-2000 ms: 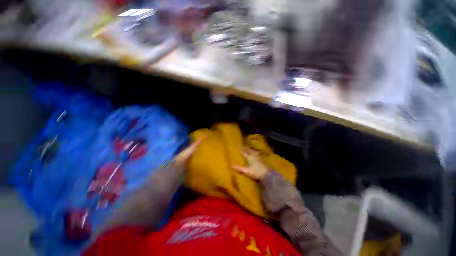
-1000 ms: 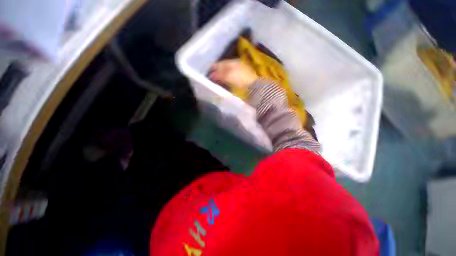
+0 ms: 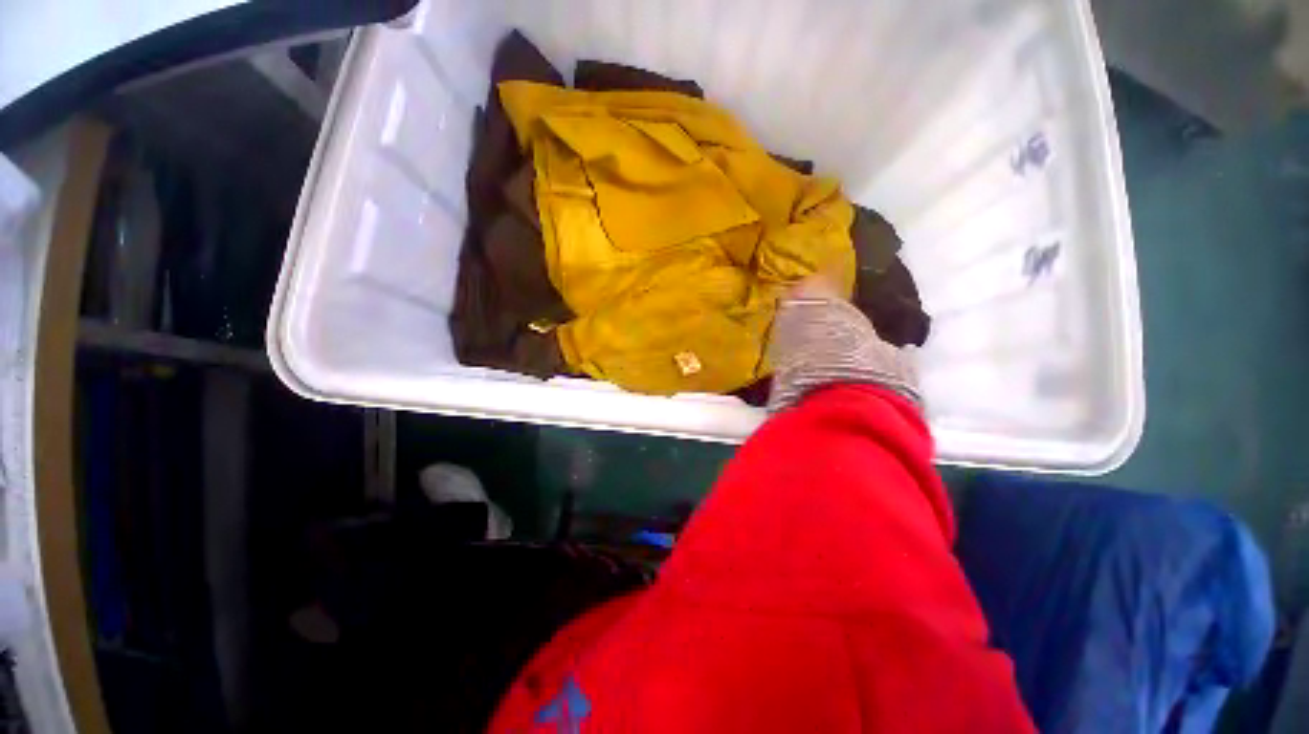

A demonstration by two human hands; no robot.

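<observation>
A mustard-yellow garment piece [image 3: 646,215] with a patch or pocket shape on it lies in a large white plastic tub [image 3: 962,426]. Dark brown cloth [image 3: 495,287] lies under and around it. A small pale square tag [image 3: 688,363] is on the lower part of the yellow cloth. My right hand [image 3: 815,291] reaches into the tub at the right edge of the yellow cloth. Its fingers are hidden in the cloth folds, so its grip cannot be seen. A striped cuff and red sleeve show behind it. My left hand is out of the picture.
A curved table edge [image 3: 201,43] is at the upper left, with dark frame parts below it. Blue cloth [image 3: 1113,595] covers something at the lower right. The green floor [image 3: 1220,330] shows right of the tub. Handwritten marks are on the tub's inner right wall.
The view has swung from the table to the tub and now looks straight down into it. My right hand has moved from the tub's left end to the right side of the yellow cloth.
</observation>
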